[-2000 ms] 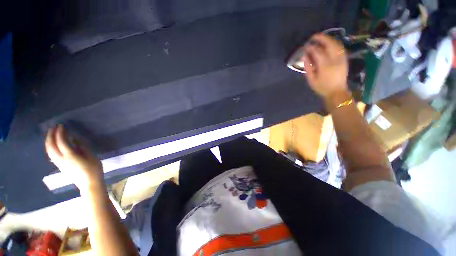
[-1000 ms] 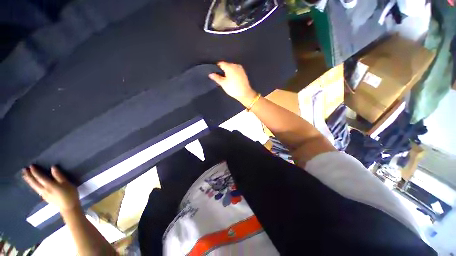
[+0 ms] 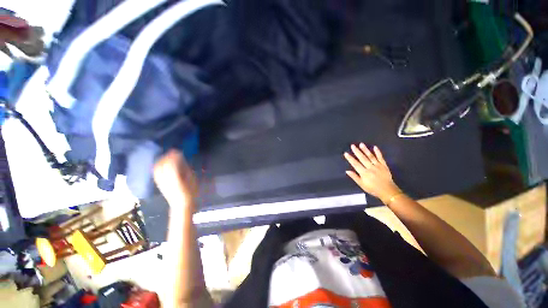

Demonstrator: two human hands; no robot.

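A white interfacing strip (image 3: 282,208) lies along the table's front edge on a dark fabric strip. My left hand (image 3: 174,175) is blurred at the left end of the white strip, fingers bent; whether it holds anything is unclear. My right hand (image 3: 371,172) lies palm down on the dark cloth, fingers spread and empty, just beyond the strip's right end. The steam iron (image 3: 441,108) rests on the black cloth beyond my right hand, its pointed tip toward me.
Small dark snips (image 3: 390,55) lie at the far side. Crumpled dark garment pieces (image 3: 270,42) and blue cloth with long white strips (image 3: 129,78) are at the far left. Another person's hand (image 3: 21,36) shows top left. Wooden stools (image 3: 90,246) stand lower left; a carton (image 3: 517,225) is lower right.
The view has turned left, bringing the blue cloth and stools in. My left hand has gone from flat to bent fingers. My right hand released the iron earlier and now lies spread flat.
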